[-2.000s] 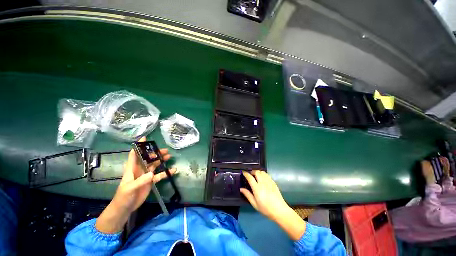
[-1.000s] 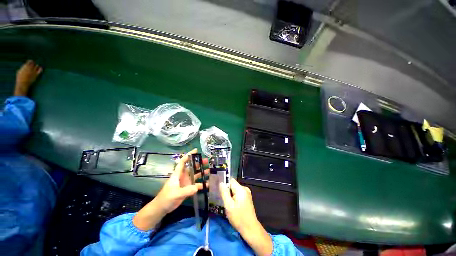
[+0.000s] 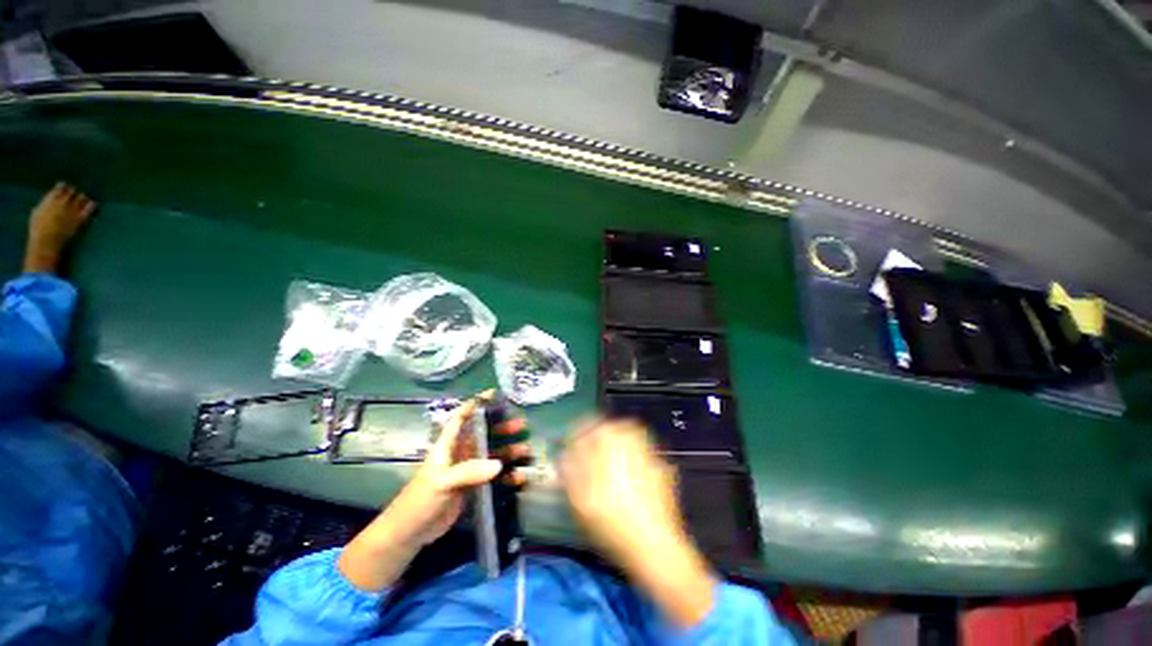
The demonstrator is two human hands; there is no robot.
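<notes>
My left hand (image 3: pixel 449 477) holds a dark phone unit with a middle frame (image 3: pixel 497 511), seen nearly edge-on; how the two fit together is unclear. My right hand (image 3: pixel 622 492) is blurred, just right of it and touching or over the tray's lower left side; whether it holds anything cannot be told. The black phone tray (image 3: pixel 723 517) has phones in three pockets; the second and the nearest pockets are empty. Two middle frames (image 3: pixel 265 427) lie flat on the bench at the left. Three clear parts bags (image 3: pixel 436 326) lie behind them in a row.
The green bench (image 3: pixel 884 454) bends across the view. At the right a tool mat (image 3: pixel 828 322) bears a tape ring, a blue pen-like stick and a black pouch (image 3: pixel 966 331). A parts box (image 3: pixel 710 63) hangs on the grey wall. Another worker's hand (image 3: pixel 57 221) and blue sleeve are at far left.
The phone left the tray's nearest pocket and was seen opened in my right hand; now a dark slab is in my left hand. My right hand has moved slightly right and blurs.
</notes>
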